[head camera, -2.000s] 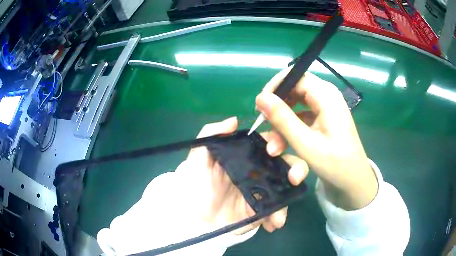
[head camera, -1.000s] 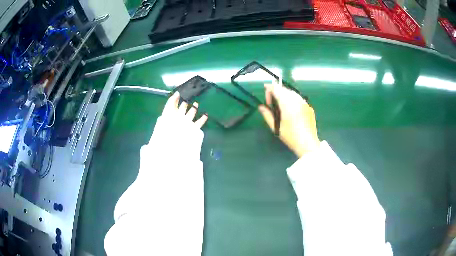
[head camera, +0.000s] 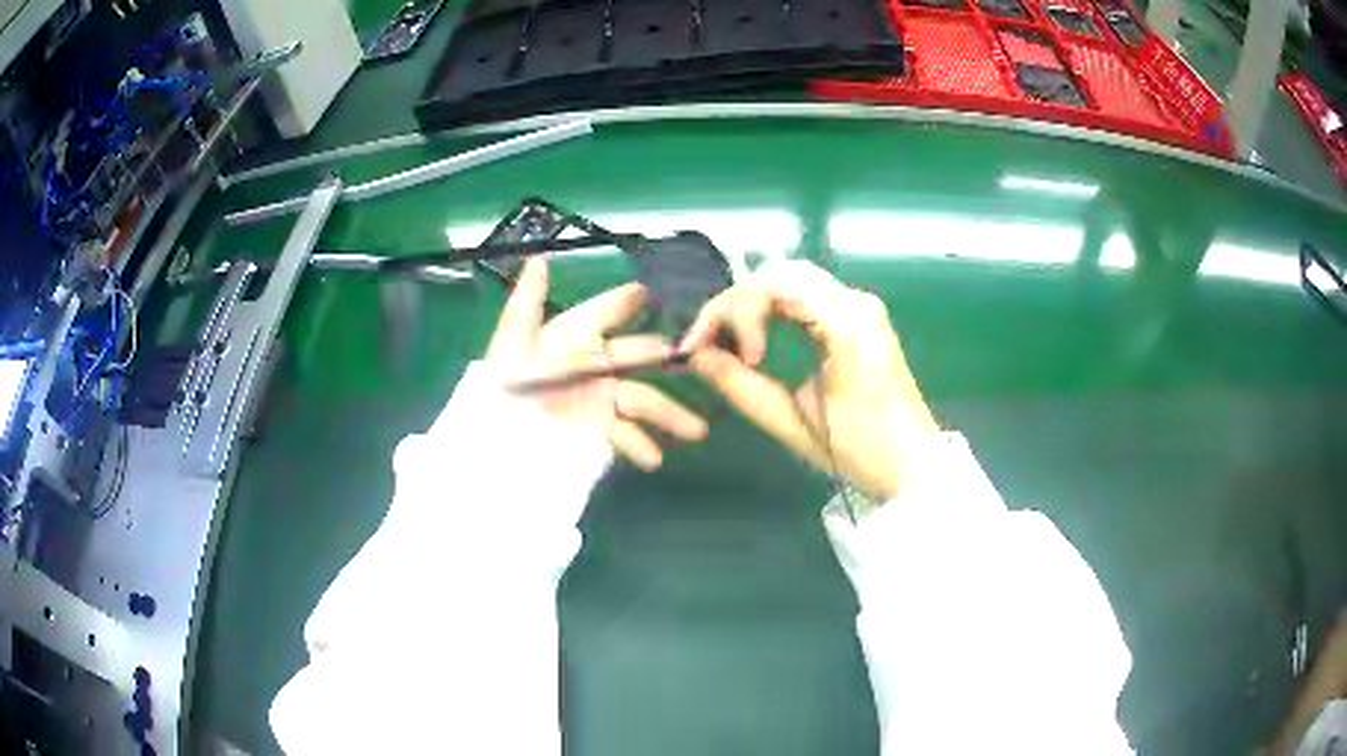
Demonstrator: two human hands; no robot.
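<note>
A black phone middle frame, blurred, is raised over the mat, its solid plate [head camera: 687, 273] at the right and its long sides running left. My right hand [head camera: 813, 355] pinches its near edge beside the plate. A thin dark line, perhaps tweezers, shows under my right palm. My left hand [head camera: 591, 369] is spread at the window, with the near side of the frame crossing it; it shows no clear grip. A second black frame [head camera: 517, 225] lies on the mat just behind, partly hidden by the raised one.
The green mat [head camera: 709, 591] reflects tube lights. Black trays [head camera: 665, 52] and a red tray [head camera: 960, 59] stand at the far side. A metal rail [head camera: 273, 325] and machine wiring [head camera: 89, 163] are at left. Pale strips lie near the rail. A dark frame-like part [head camera: 1325, 281] is at the right edge.
The tweezers' pale tips no longer show. My hands have separated from close work, reached over the mat, then come together at a raised frame. The frame under my right hand has left its place.
</note>
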